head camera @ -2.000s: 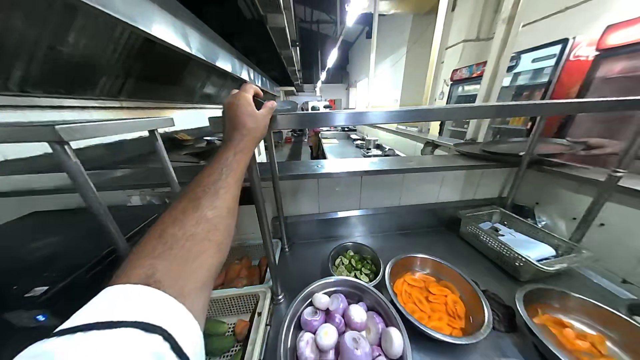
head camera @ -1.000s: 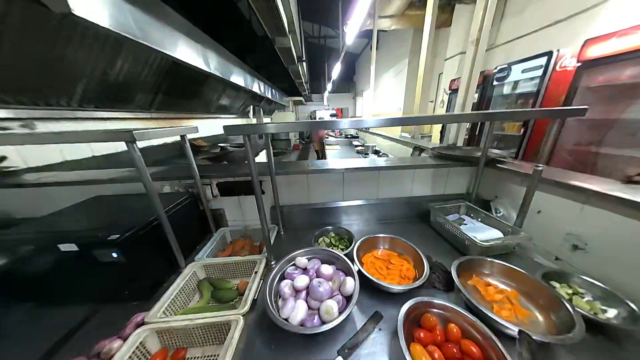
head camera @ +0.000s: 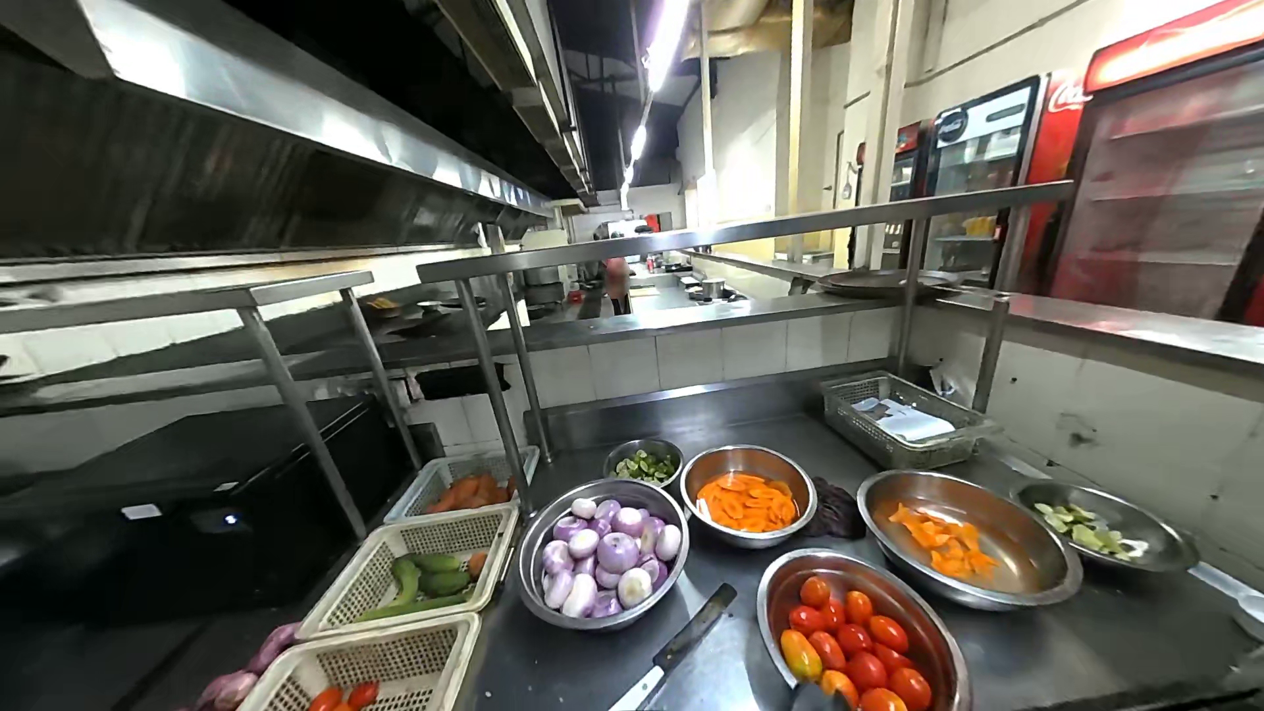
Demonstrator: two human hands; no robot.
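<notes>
Neither of my hands is in view. On the steel counter a metal bowl of peeled onions (head camera: 604, 555) stands left of a bowl of sliced carrots (head camera: 748, 496), with a small bowl of cut green vegetable (head camera: 644, 464) behind them. A knife (head camera: 681, 647) lies in front, its white handle toward me. To its right is a bowl of tomatoes (head camera: 857, 642). Farther right are a bowl with orange pieces (head camera: 963, 538) and a bowl of pale green slices (head camera: 1096, 525). Something dark sits between two bowls.
Plastic baskets hold cucumbers (head camera: 430, 578), tomatoes (head camera: 346, 696) and carrots (head camera: 474, 491) at left. A perforated tray (head camera: 904, 420) with a white item stands at the back right. A steel rack rail (head camera: 750, 229) crosses above the counter. A person (head camera: 617, 284) stands far back.
My left arm, raised to the rack rail two seconds ago, is out of view. The view has swung so that the tomatoes, the knife and more baskets show.
</notes>
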